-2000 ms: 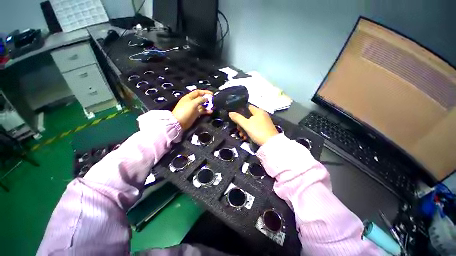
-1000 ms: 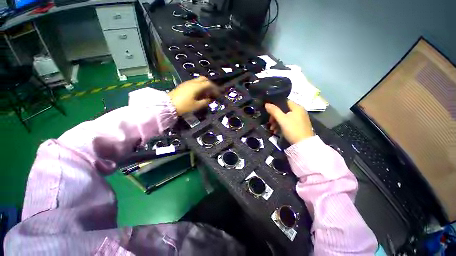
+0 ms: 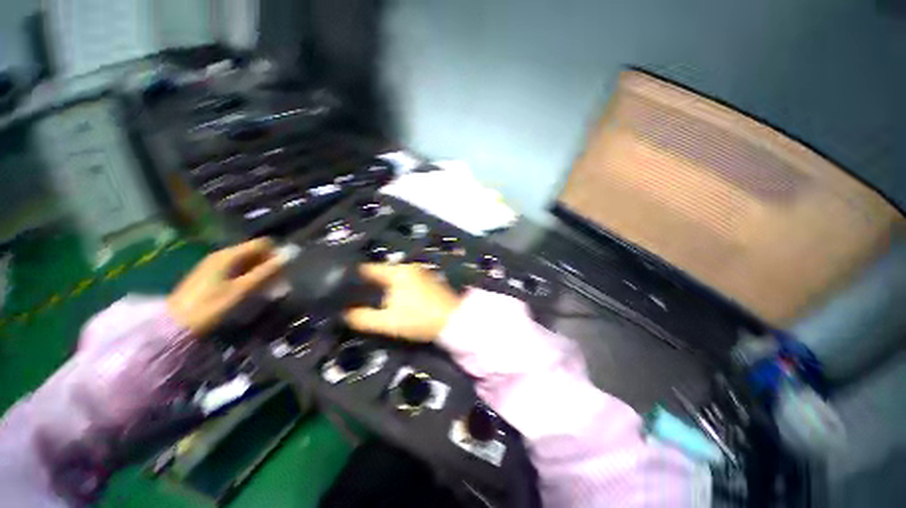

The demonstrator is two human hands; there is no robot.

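The frame is blurred by motion. My right hand (image 3: 402,303) is closed around the dark handheld barcode scanner (image 3: 320,276), whose head points left over the black foam tray (image 3: 382,422). My left hand (image 3: 224,283) is left of the scanner head, with thumb and fingers curved. A pale spot shows at its fingertips; I cannot tell if it is held. Round dark watch units lie in the tray pockets with white labels, one at the near end (image 3: 483,424) and another beyond it (image 3: 415,391). The pockets under my hands are hidden.
White papers (image 3: 452,196) lie behind the tray. A monitor (image 3: 695,189) with an orange sheet stands at the right, a dark keyboard (image 3: 616,276) below it. A light-blue roll (image 3: 685,434) and blue item (image 3: 790,362) are at lower right. Another tray (image 3: 224,392) is lower left.
The view has swung, bringing more of the monitor in. The scanner and my right hand have come nearer, over the tray's middle. My left hand has left the pocket it was reaching over.
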